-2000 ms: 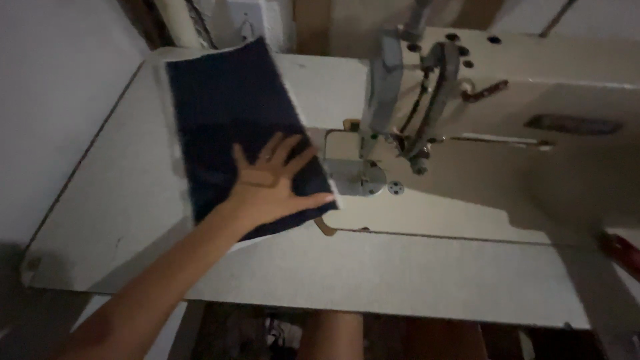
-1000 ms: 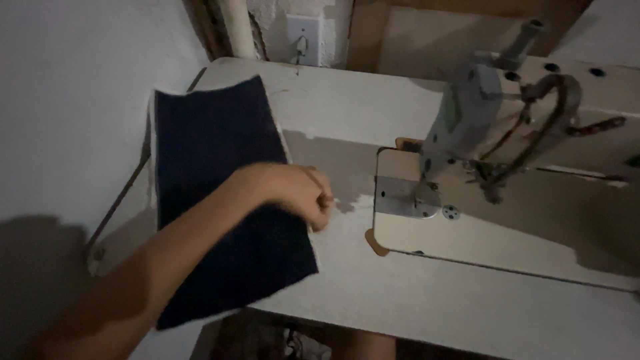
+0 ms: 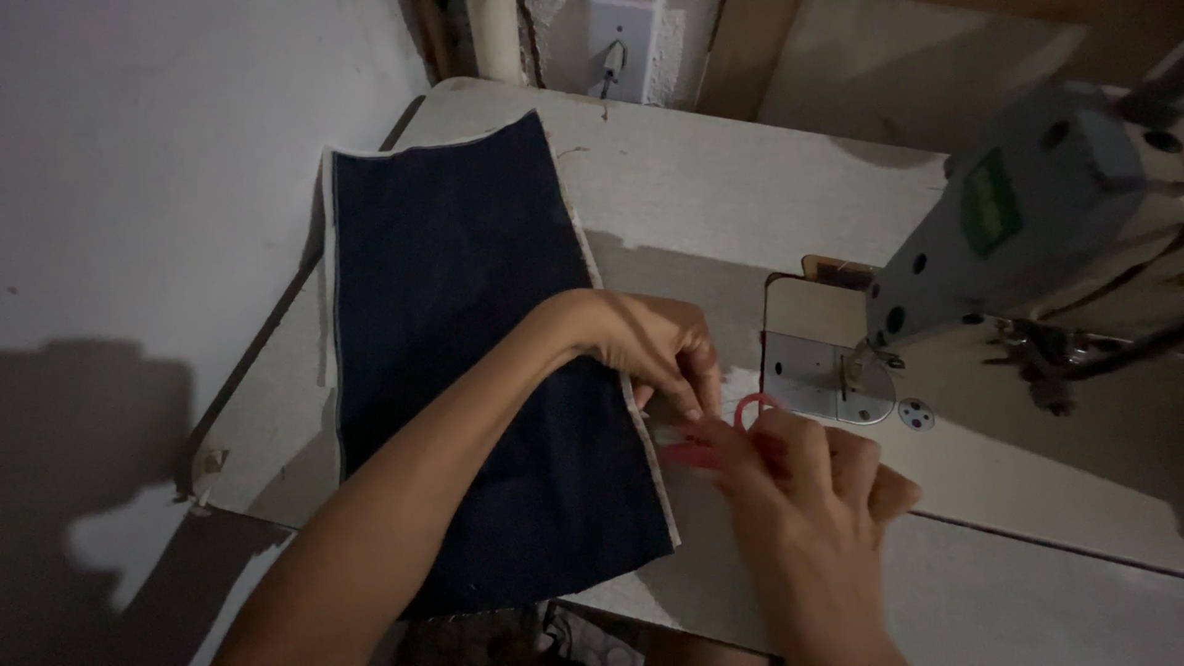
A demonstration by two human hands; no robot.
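A dark blue fabric panel (image 3: 453, 268) with pale edges lies on the left part of the white sewing table, its lower edge reaching past the front. My left hand (image 3: 661, 347) reaches over the panel to its right edge, thumb and fingertips pinched together; whether thread or cloth is between them is too small to tell. Close by on the right, my right hand (image 3: 809, 472) grips a small red tool, probably thread snips (image 3: 694, 453), with its tip beside the left fingertips. The needle plate (image 3: 805, 375) of the sewing machine is just beyond my right hand.
The sewing machine head (image 3: 1008, 203) stands on the right of the white table (image 3: 740, 203). A wall outlet (image 3: 622, 55) with a plug and a pale pipe (image 3: 495, 42) are behind the table. The white wall (image 3: 185, 185) runs along the left.
My right hand has come into view with the red tool. My left hand, spread flat on the fabric two seconds ago, is now pinched at its right edge. The view has shifted.
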